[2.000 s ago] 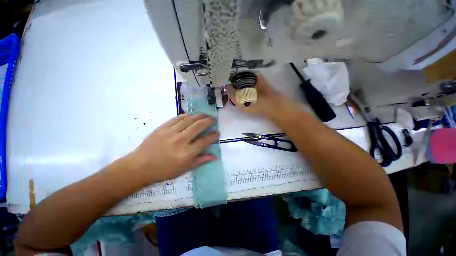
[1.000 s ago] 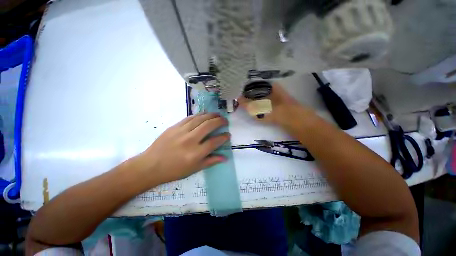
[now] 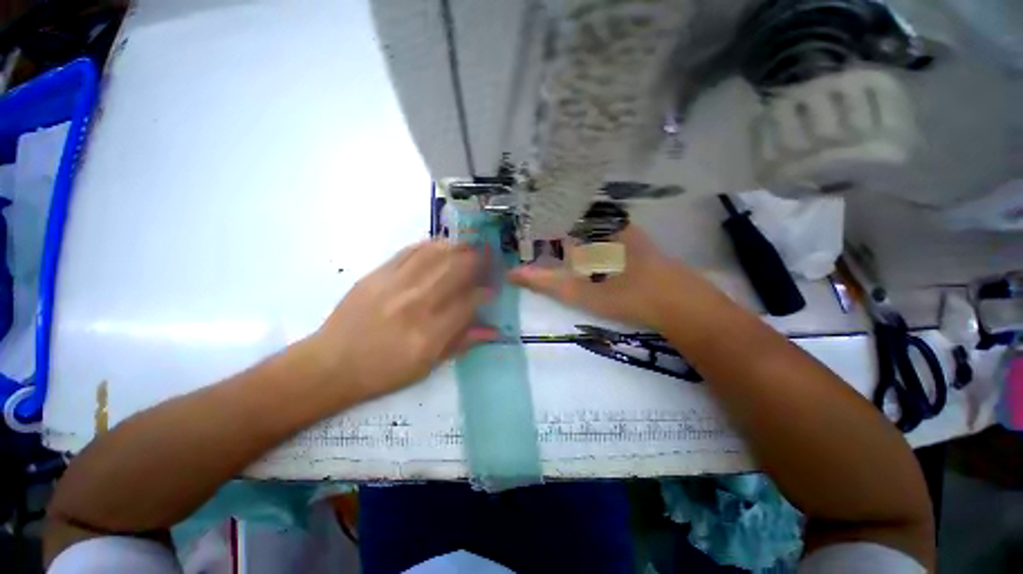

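A flat, sheer green fabric strip (image 3: 499, 409) runs from under the presser foot area down over the table's front edge. My left hand (image 3: 409, 308) lies on the strip just in front of the foot, its fingers blurred, pressing it from the left. My right hand (image 3: 611, 286) is right of the foot, partly behind the small cream knob (image 3: 599, 259), its fingertips near the strip's right edge. Whether they touch the strip is unclear. The off-white sewing machine head (image 3: 595, 112) hangs over the work. The needle is too blurred to make out.
Dark thread snips (image 3: 639, 350) lie by my right wrist. A black screwdriver (image 3: 763, 264), a white wad (image 3: 802, 230) and black-handled scissors (image 3: 906, 370) are on the right. A blue basket (image 3: 58, 247) stands at the left. Green ruffled pieces (image 3: 735, 521) hang below the front edge.
My left fingers have moved up closer to the foot. My right fingertips have come out from behind the knob toward the strip. The camera view has shifted slightly.
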